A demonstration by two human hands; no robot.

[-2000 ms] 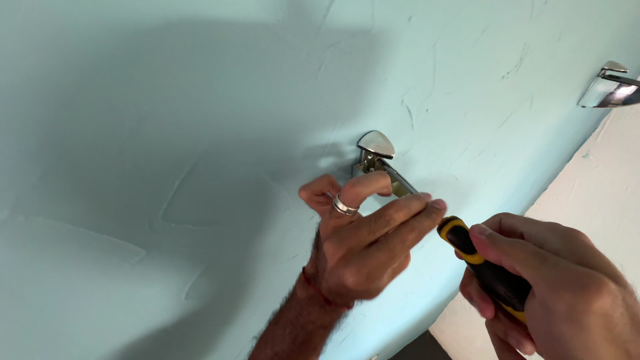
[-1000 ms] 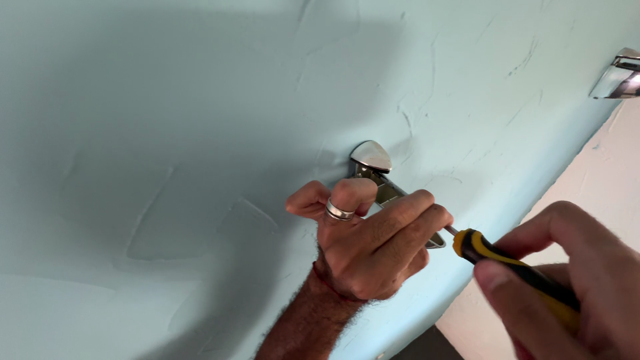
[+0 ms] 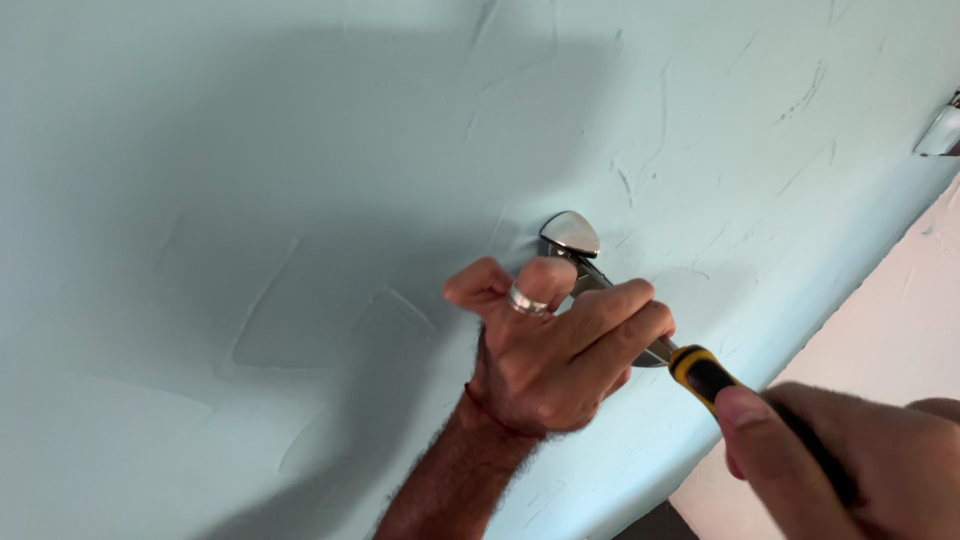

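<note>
Against the blue-painted wall sits a shiny metal shelf bracket [image 3: 571, 234], its rounded top plate showing above my fingers. My left hand [image 3: 559, 345], with a metal ring and a red string at the wrist, is closed around the bracket's lower arm and steadies it. My right hand [image 3: 832, 457] grips the black and yellow handle of a screwdriver [image 3: 697, 371]. Its shank runs up and left to the bracket, passing beside my left fingertips. The tip is hidden behind my left hand.
A second shiny metal bracket [image 3: 941, 133] is on the wall at the right edge. The blue wall [image 3: 360, 135] has trowel marks and a large shadow. A pale pink surface [image 3: 870, 330] meets it at the right, with a dark area [image 3: 658, 523] at the bottom.
My right hand has changed its hold on the screwdriver handle, its fingers and thumb shifting. My left hand stays at the bracket. The second bracket is now partly out of view.
</note>
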